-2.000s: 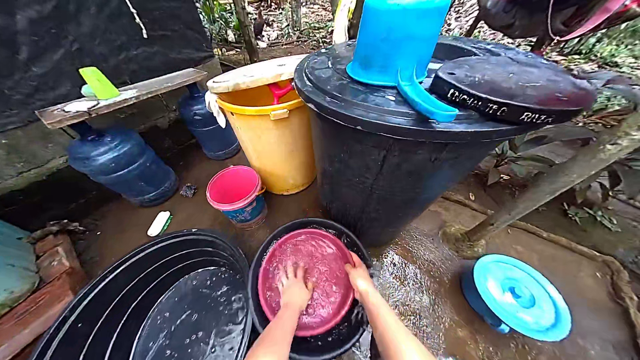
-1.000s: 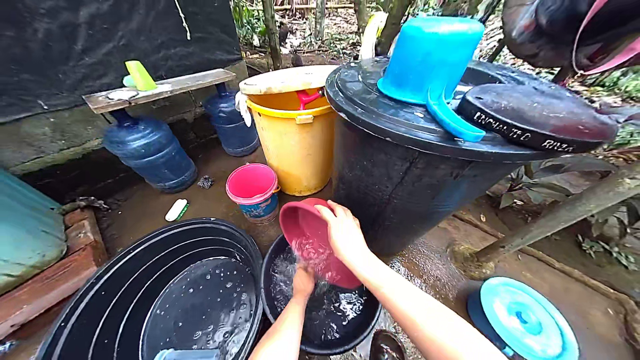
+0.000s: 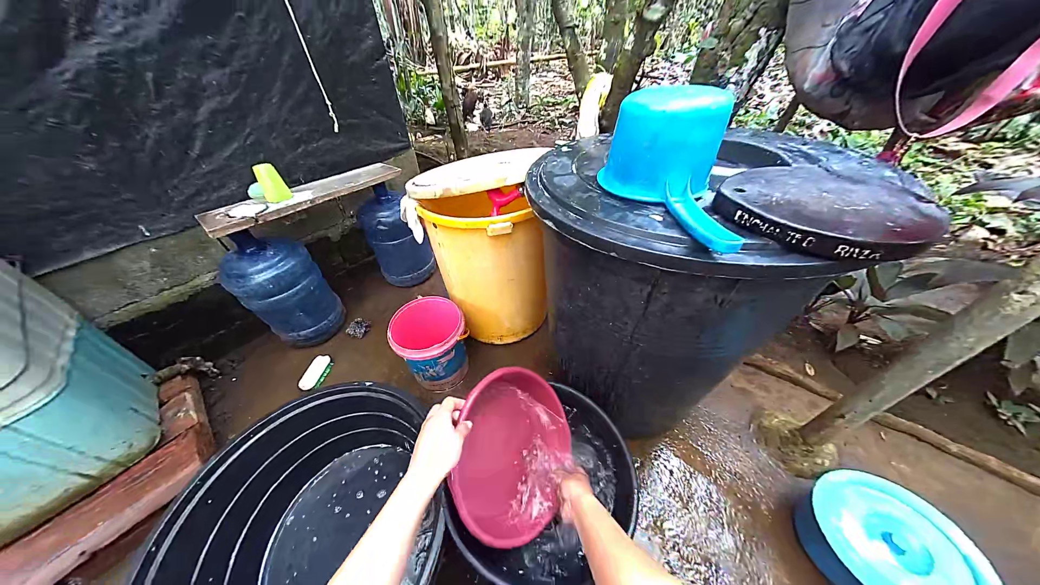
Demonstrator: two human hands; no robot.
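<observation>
My left hand (image 3: 441, 439) grips the upper left rim of a dark pink plastic basin (image 3: 508, 455), which is tilted over a round black tub (image 3: 624, 479) of water. Splashing water blurs my right hand (image 3: 573, 490) at the basin's lower right side; whether it grips the rim or lies open against it is unclear. To the left stands a larger ridged black basin (image 3: 236, 504) with a little water and drops in its bottom. Just behind the tub is a small pink-lined bucket (image 3: 439, 367) with a blue printed outside.
A big black lidded barrel (image 3: 650, 341), bearing a blue dipper (image 3: 670, 142) and a dark round lid (image 3: 829, 211), stands behind the tub. Beside it is a yellow bucket (image 3: 491, 284). A scrub brush (image 3: 315, 372) lies on wet ground. At right sits a blue-lidded container (image 3: 902, 536); a post (image 3: 926, 349) slants nearby.
Two seconds ago the pink basin sat flatter inside the black tub; now it is tilted. My left hand has moved from its inside or the water to its left rim, while my right hand has left its top rim.
</observation>
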